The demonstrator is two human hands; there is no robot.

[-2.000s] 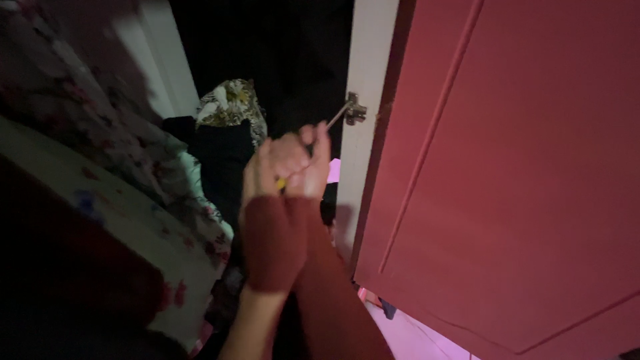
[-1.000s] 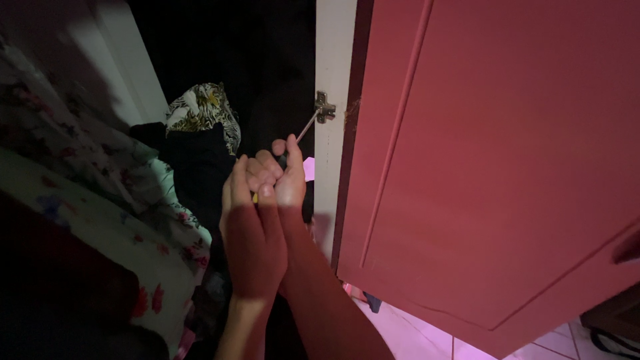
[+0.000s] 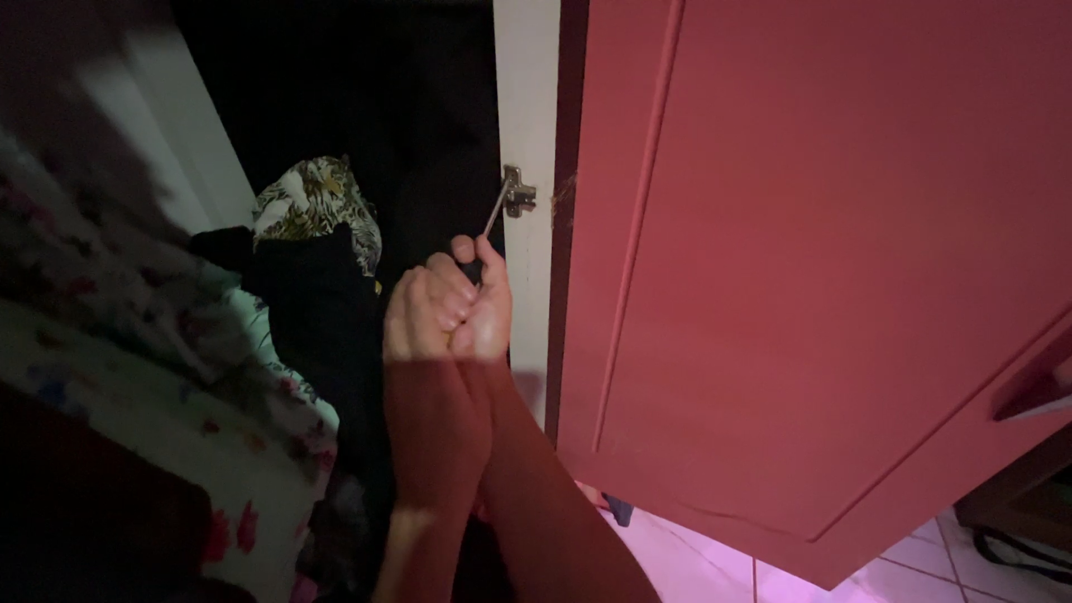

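Observation:
A screwdriver [image 3: 496,207] reaches up from my hands, its metal shaft meeting a metal hinge plate [image 3: 517,193] on the white edge of a cabinet frame [image 3: 529,276]. My right hand [image 3: 487,310] is closed around the screwdriver's handle, thumb and index finger near the shaft. Pressed against it from the left, my left hand [image 3: 423,327] wraps the rear of the handle, most of which the fingers hide. The hands touch each other, below and left of the hinge plate.
A red panelled door [image 3: 754,251] fills the right side. Patterned cloth [image 3: 314,197] and dark cloth [image 3: 310,293] lie left of my hands, beside floral fabric [image 3: 276,469]. Pale floor tiles [image 3: 695,553] show below the door, and a dark piece of furniture [image 3: 1022,494] stands at lower right.
The view has shifted, showing more of the door and floor at right. Both hands stay together on the screwdriver, its tip still at the hinge plate; the left hand's fingers have curled more closely.

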